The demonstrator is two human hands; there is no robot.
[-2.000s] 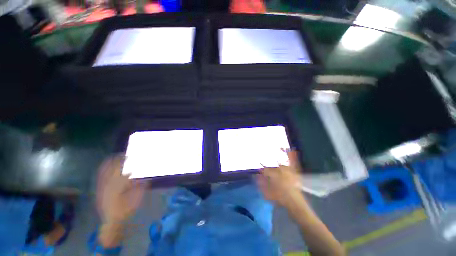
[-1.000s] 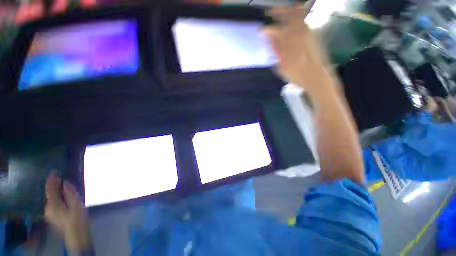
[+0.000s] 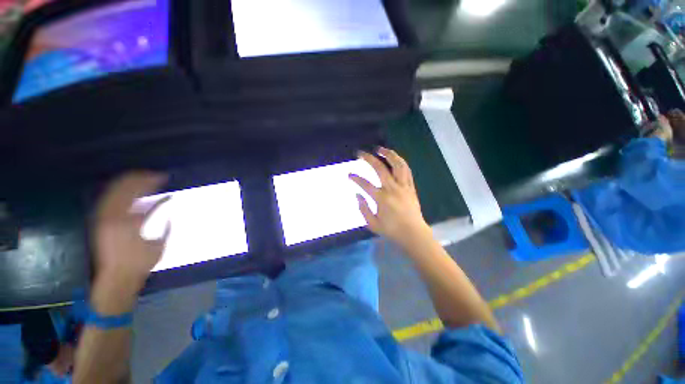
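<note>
Two tablets with plain white screens, a left one (image 3: 206, 229) and a right one (image 3: 312, 206), lie in a black foam tray (image 3: 259, 214) close to my body. My left hand (image 3: 124, 225), blurred and with a blue wrist strap (image 3: 110, 320), is at the left edge of the left tablet, fingers apart. My right hand (image 3: 392, 196) is over the right edge of the right tablet, fingers spread, with nothing seen in it. Whether the fingertips touch the screens or tray is unclear.
Behind, stacked foam trays (image 3: 300, 86) hold a tablet with a purple-blue screen (image 3: 98, 45) and one with a whitish screen (image 3: 312, 26). A white label strip (image 3: 460, 161) hangs over the bench's right edge. A blue stool (image 3: 547, 229) and another person's blue sleeve (image 3: 638, 199) are at right.
My right hand has come back from the rear right tablet to the near right one. My left hand has moved up along the tray's left side. The view has shifted.
</note>
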